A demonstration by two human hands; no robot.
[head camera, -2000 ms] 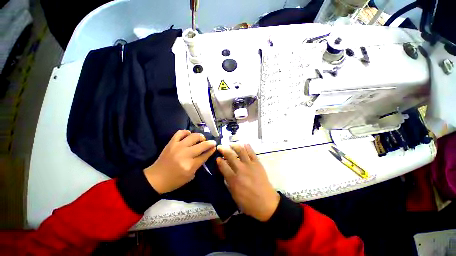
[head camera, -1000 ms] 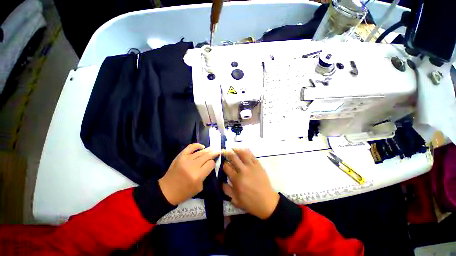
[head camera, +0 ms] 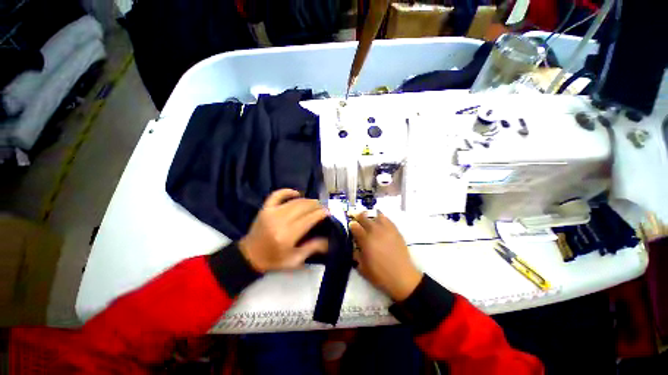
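Note:
The dark garment piece [head camera: 242, 157] lies heaped left of the white sewing machine head [head camera: 366, 157]. A flat dark strip of cloth [head camera: 334, 289] hangs from near the needle to the table's front edge. My left hand [head camera: 287, 231] is on the dark cloth left of the strip, blurred, with its fingers curled on the cloth. My right hand [head camera: 382, 250] is just right of the strip, fingertips at its edge close below the presser foot [head camera: 340, 199]. The needle point is hidden.
Yellow-handled snips [head camera: 521, 265] lie on the white table [head camera: 139, 253] right of my right hand. Small dark cut parts [head camera: 597, 233] lie beside the machine arm [head camera: 538, 146]. A clear jar [head camera: 509, 62] stands behind the arm, near the pale blue trough [head camera: 242, 64].
The view has shifted, so the machine sits lower and further right. The pale band between my hands no longer shows. My left hand's fingers have spread over the cloth, and the dark strip lies flatter.

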